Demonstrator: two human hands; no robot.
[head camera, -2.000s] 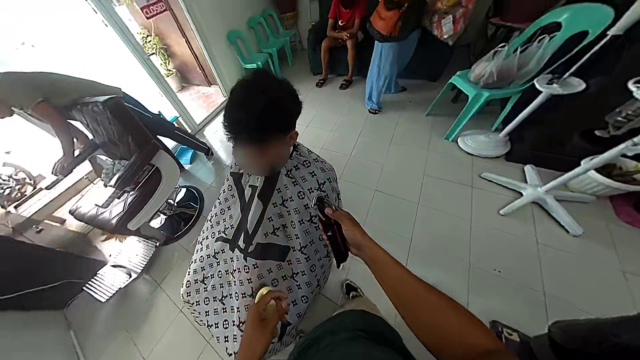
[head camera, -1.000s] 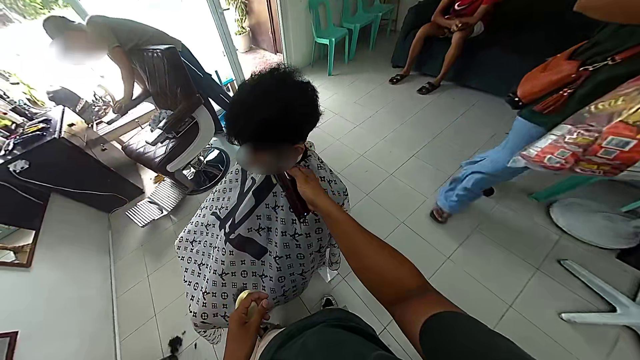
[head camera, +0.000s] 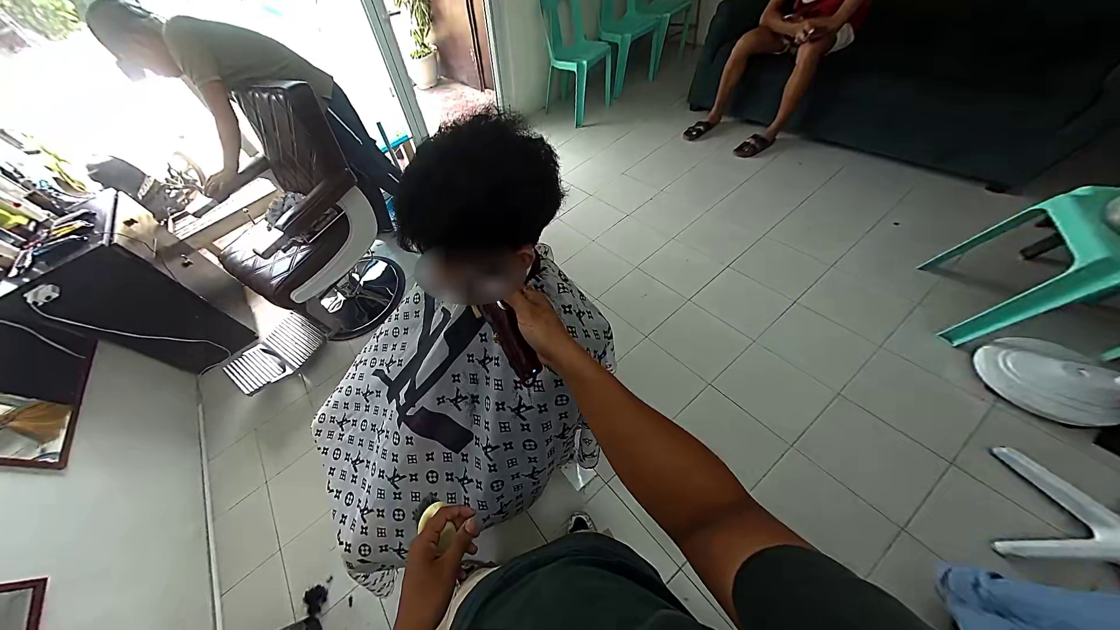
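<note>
A seated person with curly dark hair (head camera: 479, 179) wears a white barber's cape (head camera: 490, 464) with a black pattern. My right hand (head camera: 541, 325) holds a dark red hair clipper (head camera: 514, 346) upright, its top end close under the blurred face, over the neck of the cape. Low in the view, my left hand (head camera: 442, 547) is closed round a small pale yellow round object (head camera: 431, 516), perhaps a brush or sponge; most of it is hidden by the fingers. That hand is in front of the cape's lower edge.
A brown barber's chair (head camera: 293, 175) stands at the left, with a person bending behind it. Black counter (head camera: 131, 289) with tools, far left. Another person sits on a dark sofa (head camera: 840, 122). Green plastic chairs (head camera: 577, 57) and a white stand base (head camera: 1050, 381) are on the tiled floor.
My right hand with the clipper has moved up from beside the cape to the seated person's chin area. The person with the orange bag, seen earlier at the right, has mostly left the view.
</note>
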